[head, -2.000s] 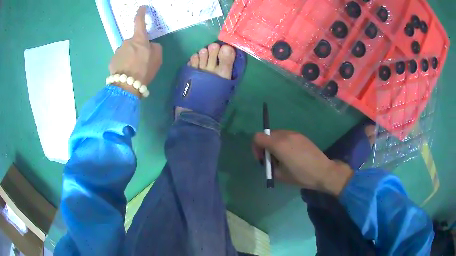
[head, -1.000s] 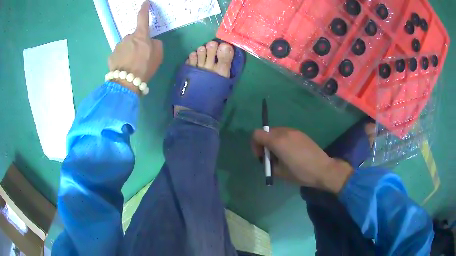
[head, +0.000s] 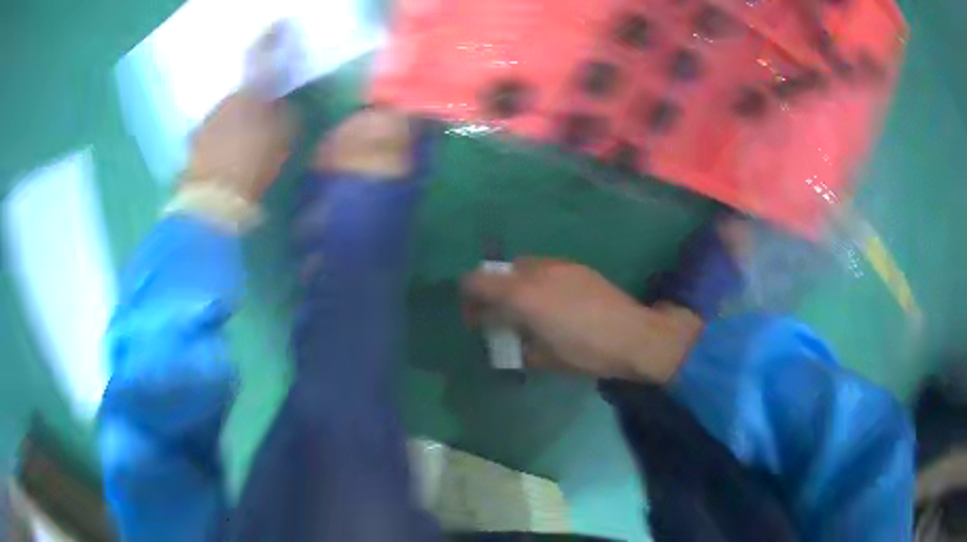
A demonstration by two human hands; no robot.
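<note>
The picture is blurred. My left hand (head: 242,143) lies at the lower edge of a white notebook (head: 201,58) at the upper left, one finger extended over the page; the writing is not readable. My right hand (head: 578,307) holds a white marker pen (head: 503,328) with a dark end, above the green floor between my feet. A red compartment tray (head: 445,64) lies at the upper right. Several black round parts (head: 599,76) sit on it in rows. Clear plastic shows as glints along the tray's lower edge.
A long white paper strip (head: 66,265) lies on the floor at the left. My blue slippers (head: 705,265) are below the tray. Brown cardboard (head: 69,492) shows at the lower left, a pale striped object (head: 493,492) at the bottom centre, and yellow tape (head: 889,273) at the right.
The whole view has shifted and blurred; tray, feet and both hands appear further left. My left hand still points on the notebook, and my right hand still holds the pen.
</note>
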